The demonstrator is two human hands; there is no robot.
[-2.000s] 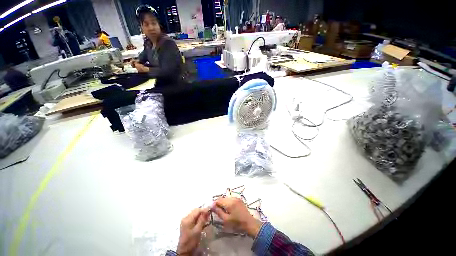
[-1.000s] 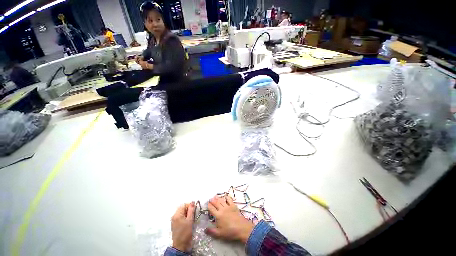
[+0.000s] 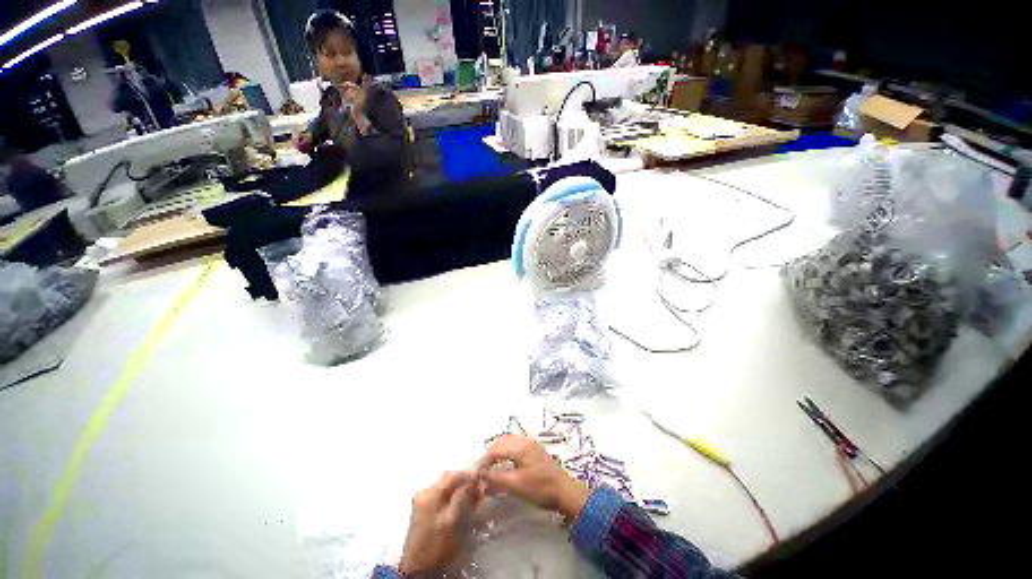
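My left hand and my right hand meet at the lower middle, fingertips pinched together. What sits between the fingertips is too small to tell. A loose pile of thin metal rings or buckles lies on the white table just beyond and right of my right hand. A clear crinkly poly bag lies under and between my hands, partly hidden by them.
A fan stands behind a clear hardware bag. Another bag stands left, before a black fabric roll. A yellow-handled tool and snips lie right, near a large fittings bag. A person is behind.
My hands were apart one second ago and are together now. The metal pieces look more spread to the right. The person behind has raised a hand to the mouth area.
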